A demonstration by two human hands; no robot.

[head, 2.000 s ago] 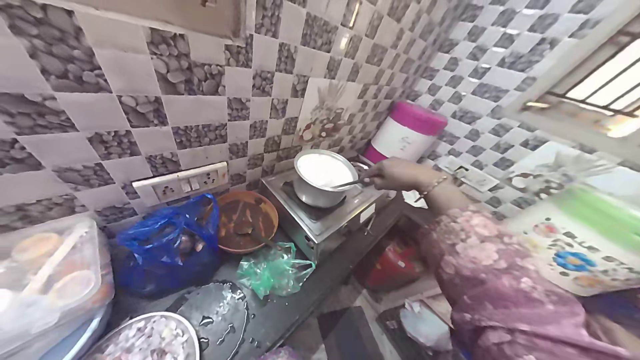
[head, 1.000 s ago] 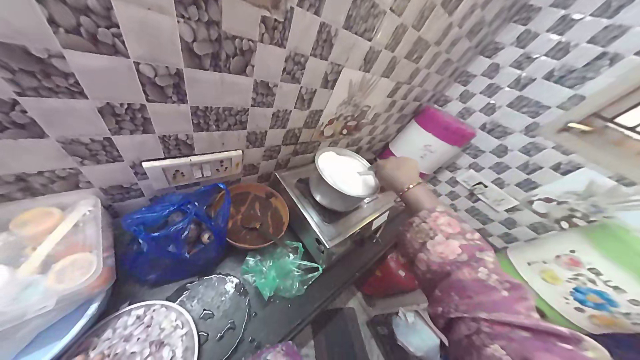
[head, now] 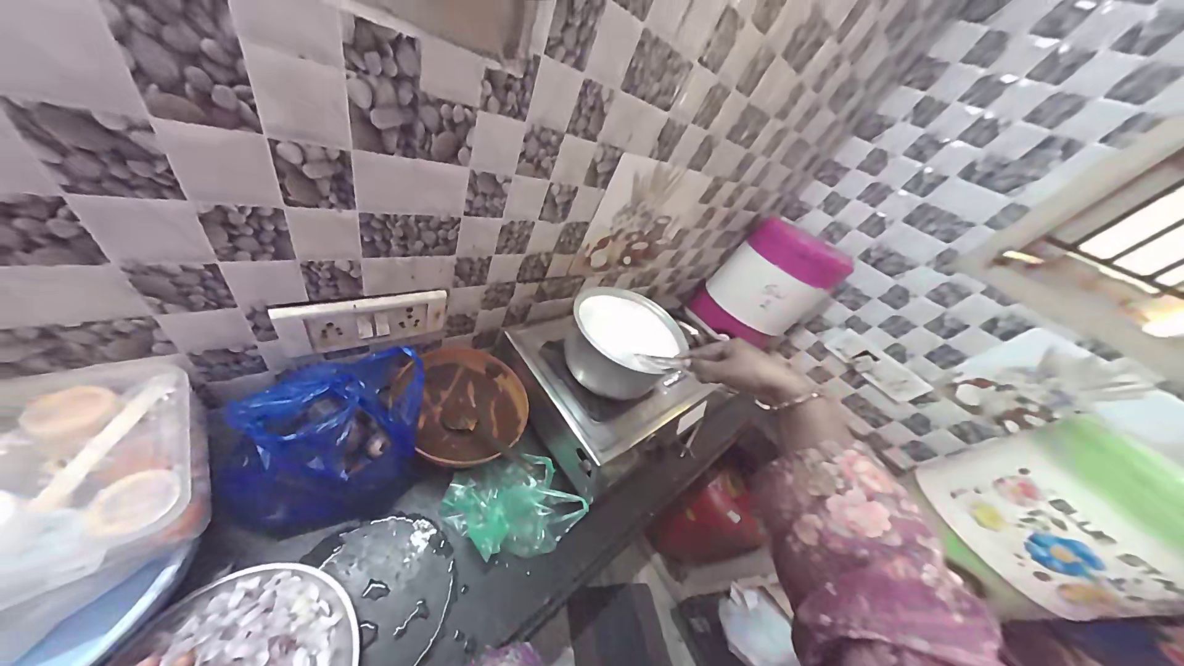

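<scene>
A metal pot of white contents point(head: 618, 361) stands on a steel gas stove point(head: 592, 430) by the tiled wall. My right hand point(head: 745, 365), with a bangle at the wrist and a floral sleeve behind it, is at the pot's right rim. It is closed on the handle of a metal utensil point(head: 659, 362), whose far end reaches over the white contents. My left hand is not plainly visible.
A blue plastic bag point(head: 314, 453), a brown bowl point(head: 470, 407), a green plastic bag point(head: 513, 509) and a plate of chopped onions point(head: 268, 620) lie on the dark counter. A pink-and-white container point(head: 770, 282) stands behind the stove. A clear food box point(head: 97, 453) is at left.
My right hand has stayed by the pot's right rim. The utensil's angle over the white contents has changed.
</scene>
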